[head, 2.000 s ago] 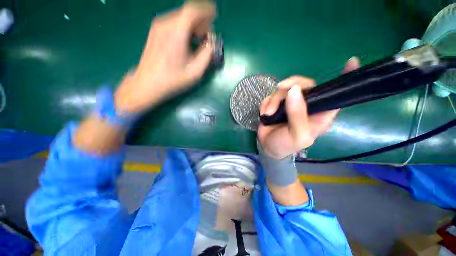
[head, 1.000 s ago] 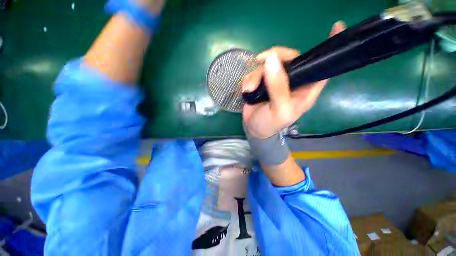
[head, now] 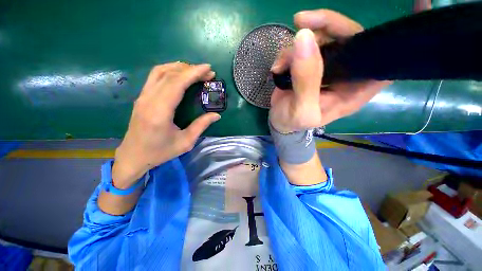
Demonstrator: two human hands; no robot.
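Note:
A small black square module (head: 213,97) with pale and silvery inner details lies on the green bench between the thumb and fingertips of my left hand (head: 164,108). The fingertips are at its upper and lower edges. My right hand (head: 322,74) is closed around a thick black electric screwdriver (head: 401,50), whose rear runs out at the upper right. Its dark front end is at the right side of a round grey dish (head: 259,58) with a dotted, grainy surface. The driver's bit is not visible.
The shiny green bench (head: 174,32) ends just in front of my body. A black cord (head: 370,150) runs right from near my grey wristband. A thin white wire (head: 434,108) hangs at the right. Cardboard boxes (head: 404,206) stand on the floor at the lower right.
My left hand has come back from the upper left and now is at the black module near the bench's front. My right hand still holds the driver, which appears larger and nearer the camera.

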